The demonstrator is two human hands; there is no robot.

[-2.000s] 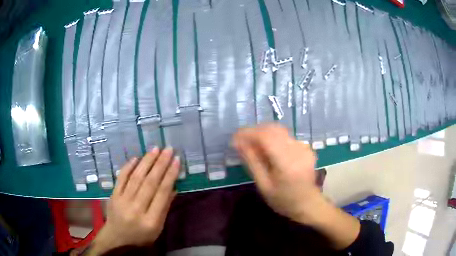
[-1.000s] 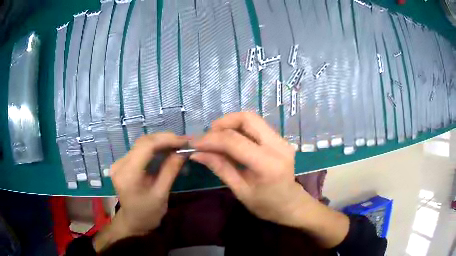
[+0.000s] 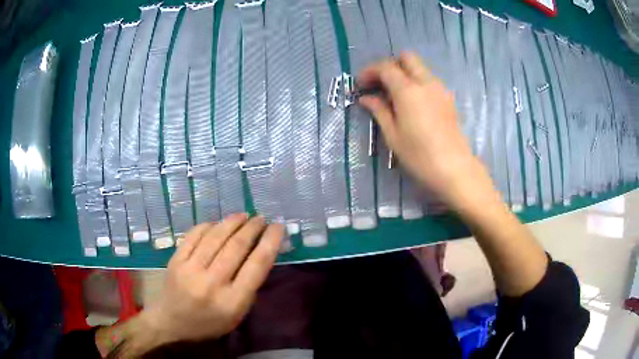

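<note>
Many grey-silver mesh straps (image 3: pixel 294 140) lie side by side, with pale end tabs (image 3: pixel 338 221) toward me. My left hand (image 3: pixel 221 273) lies palm down, fingertips over the near strap ends, with nothing seen gripped. My right hand (image 3: pixel 420 126) is over the straps right of the middle. Its thumb and forefinger pinch a small dark-silver piece, apparently a strap loop (image 3: pixel 368 92), beside loose loops (image 3: pixel 335 91). The palm hides other loops. A fitted loop (image 3: pixel 256 165) lies across a strap above my left hand; others cross straps further left.
A glossy clear film bundle (image 3: pixel 33 133) lies at the far left of the green bench (image 3: pixel 42 242). More loose loops (image 3: pixel 518 99) lie on the right straps. Below the bench edge are a red stool (image 3: pixel 125 294), blue bins (image 3: pixel 480 324) and pale tiled floor.
My hands have parted from a strap end held between them. The left now lies flat on the straps; the right has moved up and right to the loose loops. Another loop now crosses a strap.
</note>
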